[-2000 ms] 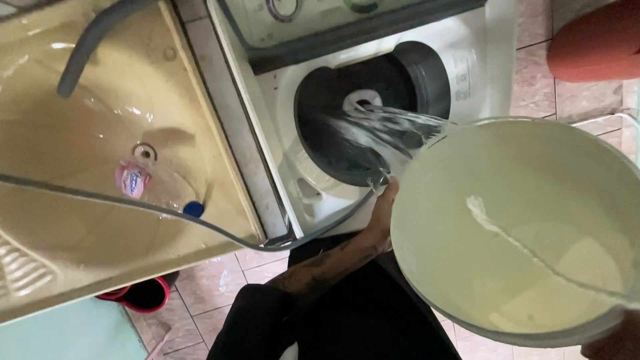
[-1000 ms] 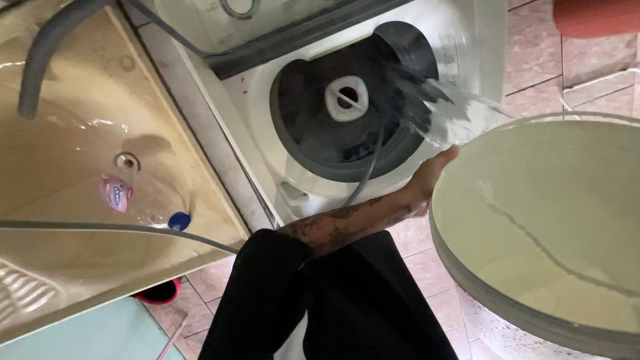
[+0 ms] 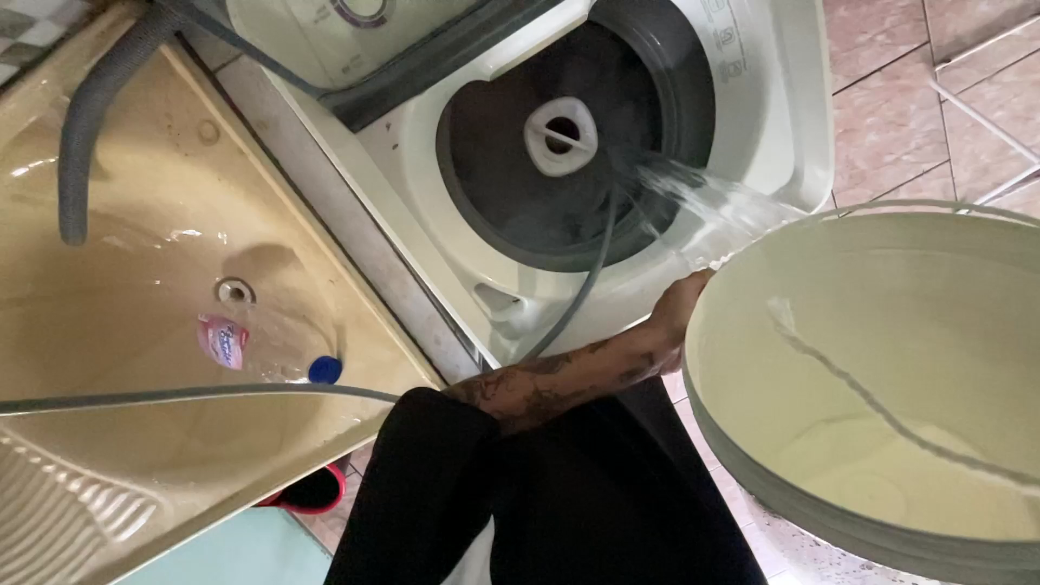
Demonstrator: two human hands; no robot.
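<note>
My left hand (image 3: pixel 684 313) grips the near side of the rim of a large round pale bucket (image 3: pixel 861 341) holding clear water. The bucket is tilted, and water (image 3: pixel 715 207) streams over its lip into the dark drum (image 3: pixel 520 195) of a top-loading washing machine (image 3: pixel 788 97). A white agitator cap (image 3: pixel 561 136) stands in the drum's middle. One thin grey hose (image 3: pixel 597 264) runs over the machine's edge into the drum. A rope or cord (image 3: pixel 869 398) shows across the bucket's inside. My right hand is outside the view.
At left is a beige laundry sink (image 3: pixel 162 276) with a washboard part (image 3: pixel 65 496), a drain (image 3: pixel 235 292) and a clear plastic bottle (image 3: pixel 276 349) with a blue cap. A grey corrugated hose (image 3: pixel 75 162) hangs over it. A red container (image 3: pixel 313 490) stands below on the tiled floor.
Water keeps pouring from the bucket into the drum. The right hand's fingers, seen at the bucket's lower edge two seconds ago, are out of view. The red-orange object at upper right has left the view.
</note>
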